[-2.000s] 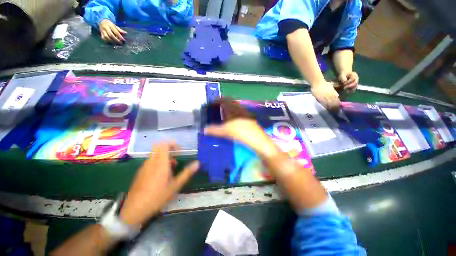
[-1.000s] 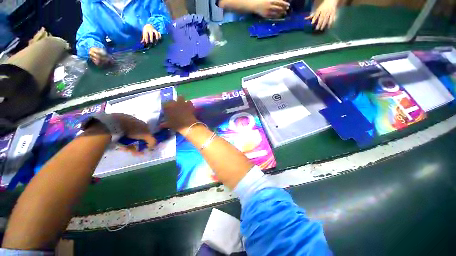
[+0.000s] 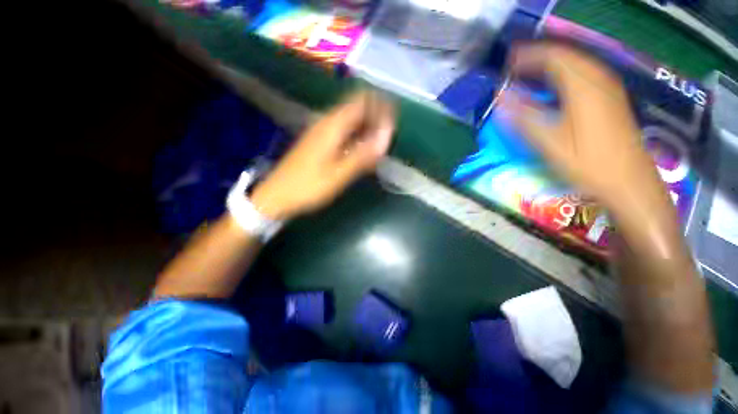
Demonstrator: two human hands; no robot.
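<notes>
My left hand (image 3: 336, 154) is over the near rail, blurred, with fingers curled; I cannot tell if it holds anything. My right hand (image 3: 587, 125) is over a bright printed box lid (image 3: 558, 202), blurred, with thumb and fingers apart and nothing visible in it. An open box tray (image 3: 413, 57) lies on the belt left of that lid, with a dark-blue card insert (image 3: 472, 93) at its near corner. Small dark-blue boxes lie on the near bench, one at the left (image 3: 307, 309) and one beside it (image 3: 380, 318).
A white paper slip (image 3: 546, 333) lies by a dark-blue piece (image 3: 495, 352) on the near bench. A pale worn rail (image 3: 477, 212) edges the green belt. Another tray (image 3: 720, 218) is at the right edge. A dark-blue heap (image 3: 214, 154) sits in shadow at left.
The view has tilted and moved down toward the near bench. My left hand has left the tray and is over the near rail. My right hand is now over a printed lid, fingers spread.
</notes>
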